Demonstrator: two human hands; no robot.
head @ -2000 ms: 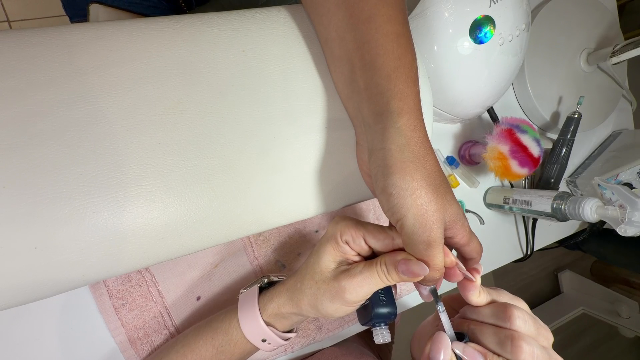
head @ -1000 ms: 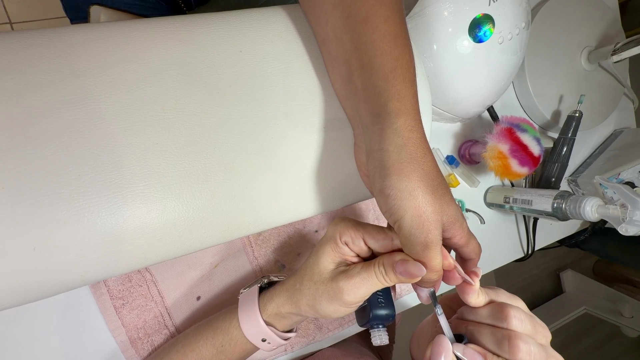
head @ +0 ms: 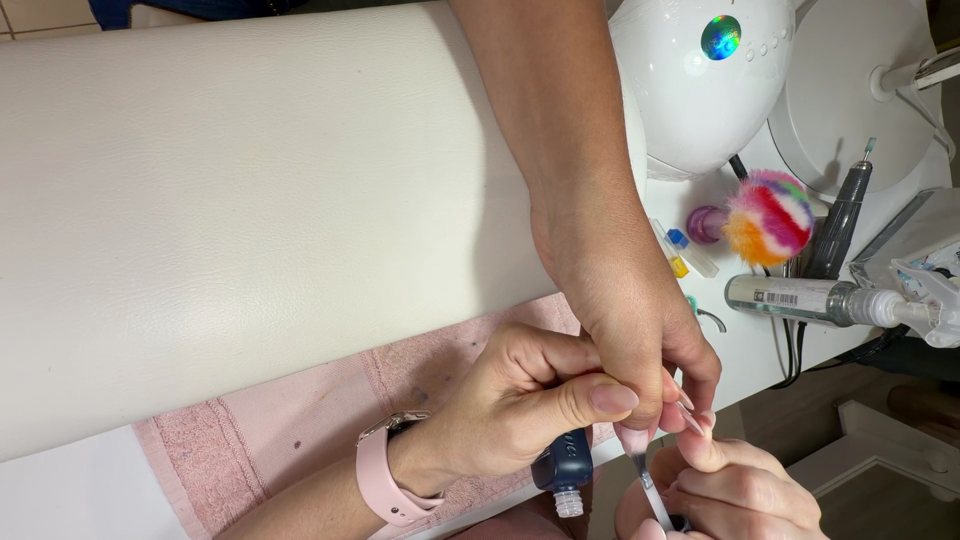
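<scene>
My left hand (head: 525, 397), with a pink-strapped watch (head: 382, 472) on its wrist, grips another person's hand (head: 630, 300) by the thumb. A dark blue polish bottle (head: 564, 461), uncapped and tilted with its neck downward in the view, sits just below my left hand; what holds it is hidden. My right hand (head: 739, 480) holds a nail polish brush (head: 654, 499) by its dark cap, mostly hidden by the fingers. The brush's bristles touch the person's thumbnail (head: 634, 439). My right fingertips are against the person's other fingers.
The person's forearm crosses a white padded armrest (head: 262, 210) above a pink towel (head: 277, 435). Toward the right are a white nail lamp (head: 697, 90), a multicoloured fluffy brush (head: 772, 217), a nail drill handpiece (head: 844, 217), a clear spray bottle (head: 787, 298), small clear tubes (head: 679, 251) and dark cables (head: 791, 352).
The brush in my right hand has shifted slightly, and its bristles now lie at the person's thumbnail tip. My left hand keeps its hold on the thumb.
</scene>
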